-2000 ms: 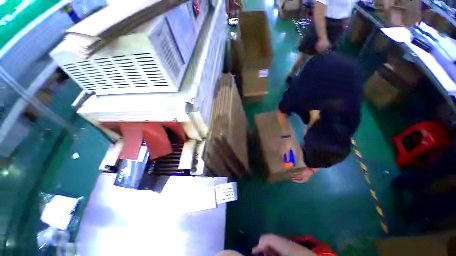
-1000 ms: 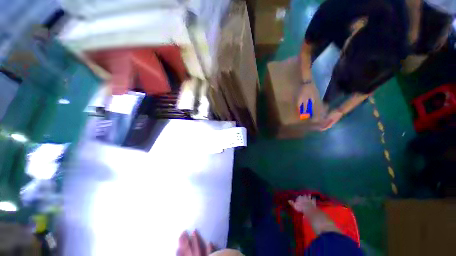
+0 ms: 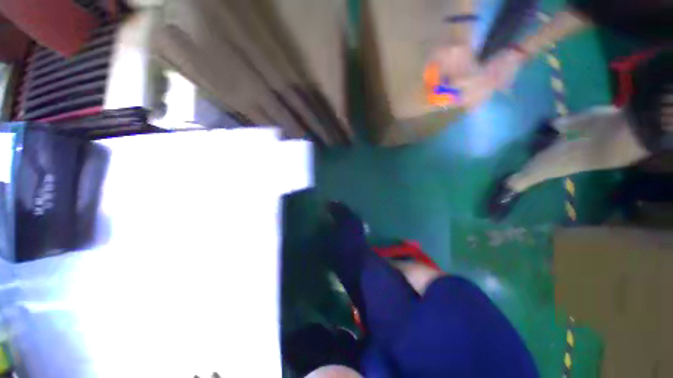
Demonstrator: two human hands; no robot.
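Observation:
My right hand (image 3: 417, 275) shows only as a blurred patch of skin at the red stool (image 3: 407, 251), low in the middle; my dark blue sleeve is beside it. The fingers are hidden, so their hold cannot be told. Of my left hand (image 3: 206, 375), only what look like fingertips show at the bottom edge, over the shiny table (image 3: 192, 244). A black retail box (image 3: 52, 192) lies at the table's left side.
Brown flat cartons (image 3: 251, 66) stand beyond the table, next to the dark rollers (image 3: 66, 81). Another person's hands (image 3: 480, 74) are at a carton (image 3: 406, 44) with an orange-and-blue tape dispenser (image 3: 440, 87). Another person's leg (image 3: 583, 144) is at right. A brown carton (image 3: 627, 288) is lower right.
The view has swung down and right. My right hand, earlier spread on the stool, is now largely hidden. My left hand has nearly left the picture. A leg has come in at right.

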